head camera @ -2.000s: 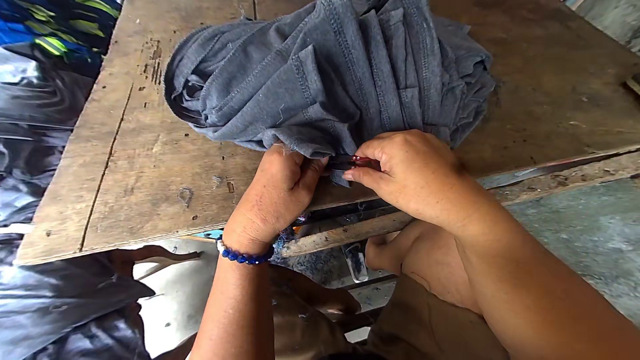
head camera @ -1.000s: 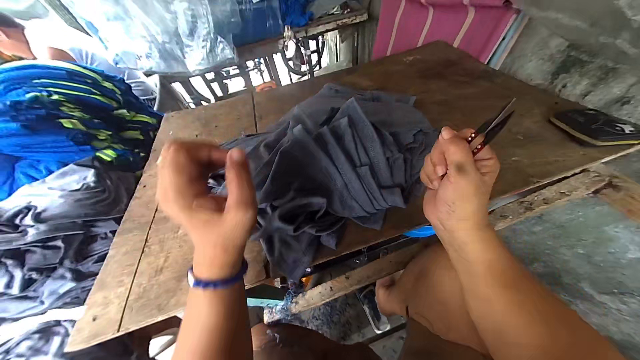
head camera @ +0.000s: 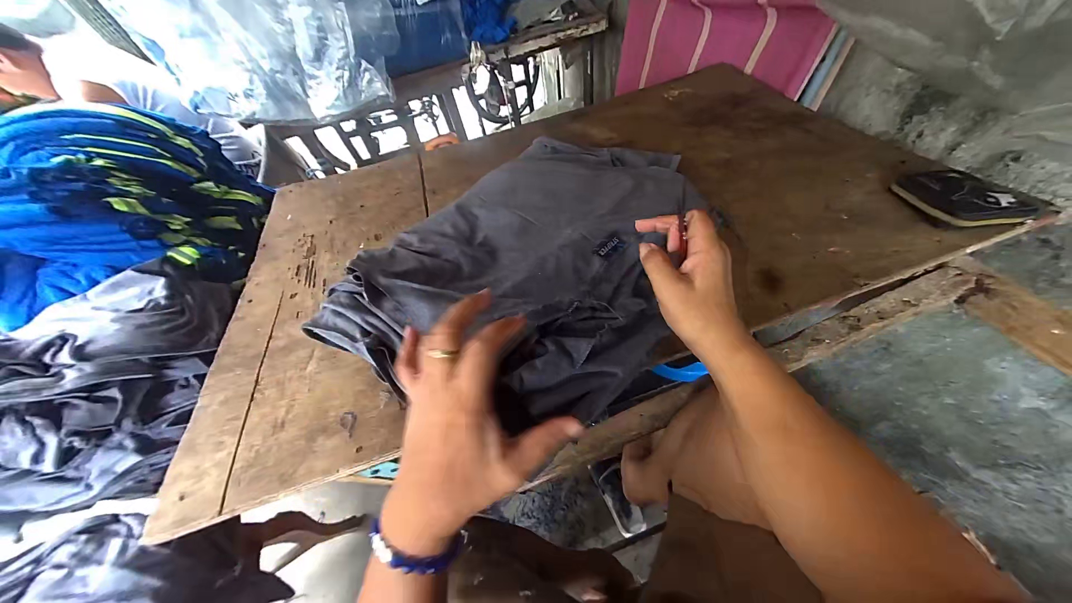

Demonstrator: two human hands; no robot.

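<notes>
A dark grey knit garment [head camera: 544, 226] lies rumpled on the wooden table [head camera: 804, 184], with a small dark label bearing writing near its middle. Over its near left part is my left hand [head camera: 469, 402], fingers spread and slightly blurred, holding nothing. My right hand [head camera: 695, 276] is at the garment's right side, curled around small scissors; only their red handle [head camera: 682, 237] shows between the fingers, and the blades are hidden.
Blue and yellow-green fabric [head camera: 126, 184] is heaped at the left, above shiny grey cloth [head camera: 92, 368]. A black flat case [head camera: 963, 197] rests near the table's right corner. Behind stand a treadle machine frame [head camera: 502, 92] and a pink striped cloth [head camera: 695, 38]. A person sits at the far left.
The garment, bunched in folds before, now lies more spread out with its label showing. My left hand has opened wide and moved over the cloth. The scissors' blades, visible a second ago, are now hidden.
</notes>
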